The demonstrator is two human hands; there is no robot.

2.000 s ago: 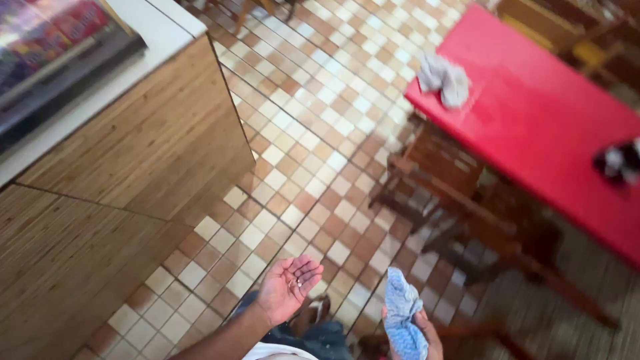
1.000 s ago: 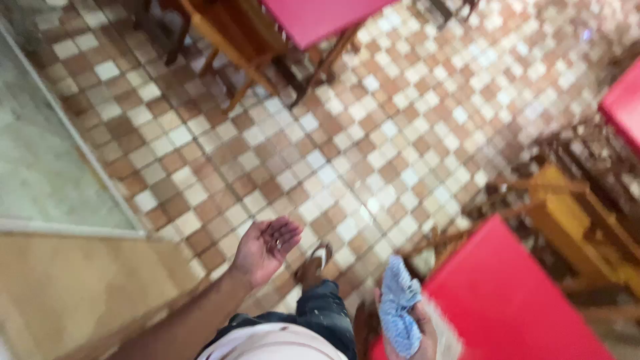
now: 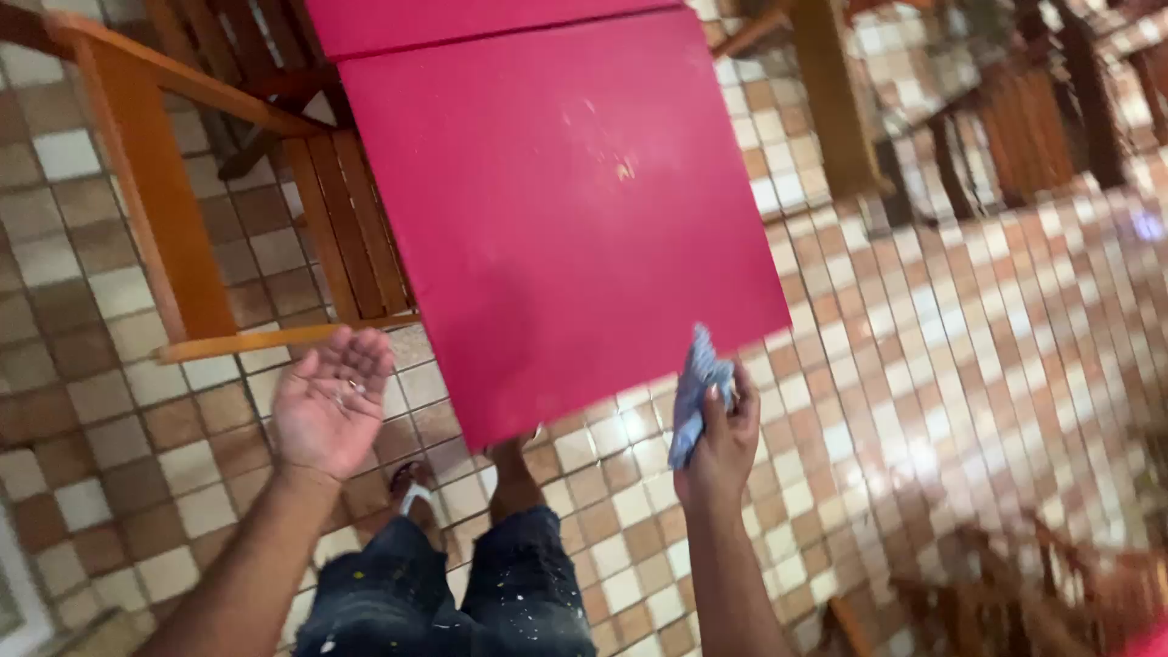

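Note:
Palm up, my left hand [image 3: 333, 406] is beside the near left corner of a red table [image 3: 557, 246], with its fingers slightly curled. Small bits [image 3: 351, 391] lie in that palm, too small to name. A folded blue and white cloth [image 3: 698, 397] is gripped in my right hand [image 3: 725, 429], by the table's near edge at the right. On the tabletop are a small yellowish crumb or smear [image 3: 624, 172] and some faint pale marks [image 3: 579, 111].
A wooden folding chair [image 3: 164, 192] stands left of the table, and another wooden chair [image 3: 835, 100] is at its right. A second red tabletop [image 3: 493, 20] adjoins the far edge. More wooden furniture [image 3: 1027, 137] stands at the upper right, on tiled floor [image 3: 876, 365].
The view has moved from the counter side to a red table now in front of me. My left hand stays palm up, and the cloth remains in my right hand.

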